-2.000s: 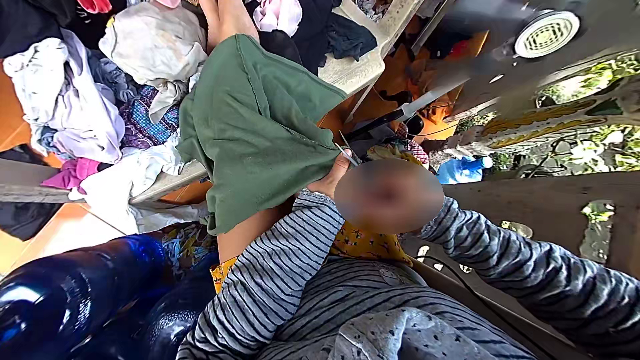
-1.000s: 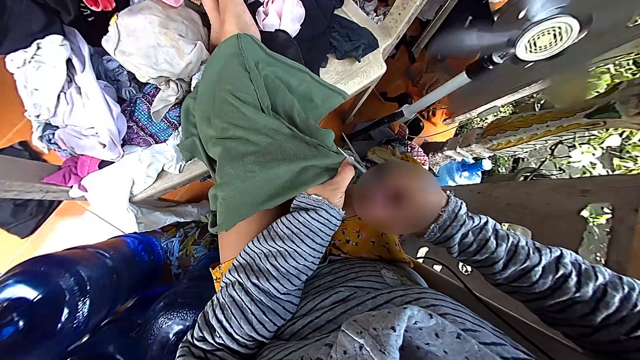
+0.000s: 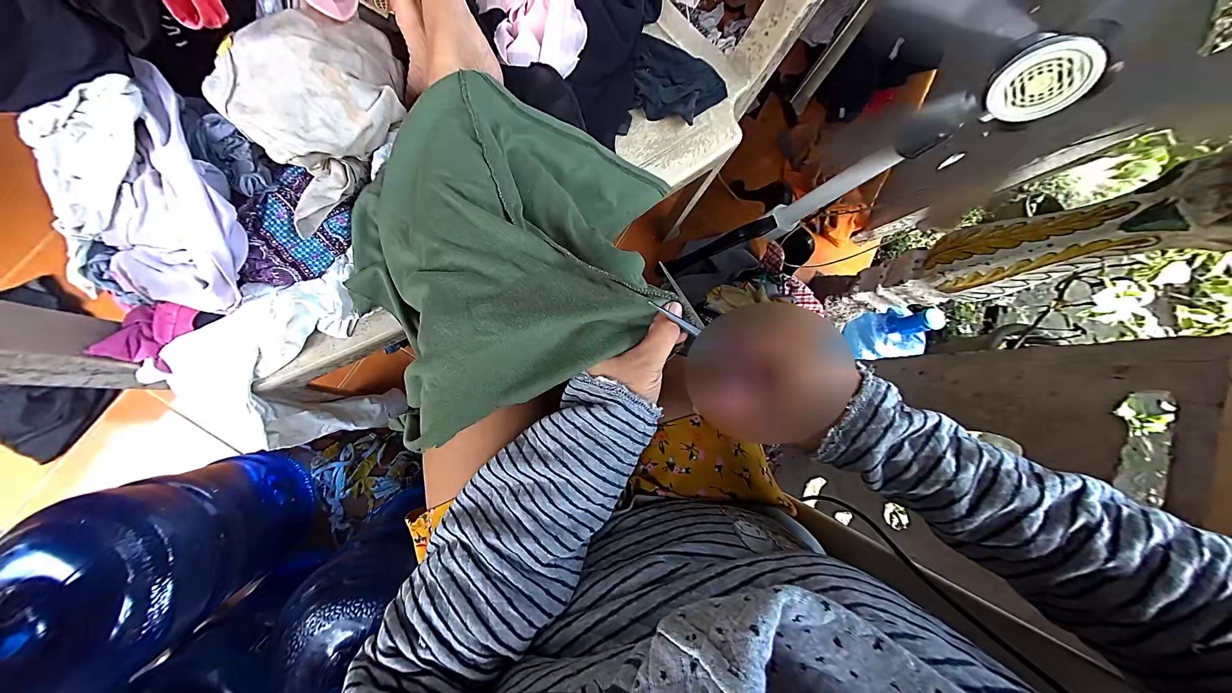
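Green fabric [image 3: 520,241] lies spread over my legs, with a seam running across it. My left hand [image 3: 643,358] grips the fabric's near edge, thumb on top. Just past that thumb, the parted blades of a pair of scissors [image 3: 677,313] reach the seamed edge. Their handles run into a blurred patch that covers my right hand [image 3: 775,375], so its fingers are hidden; it appears to hold the scissors. Both arms wear grey striped sleeves.
Piled clothes [image 3: 303,87] cover a pale bench [image 3: 693,144] ahead and to the left. Large blue plastic bottles [image 3: 154,558] lie at lower left. A fan [image 3: 1044,77] stands at upper right, and a small blue water bottle [image 3: 890,332] is beyond my right hand.
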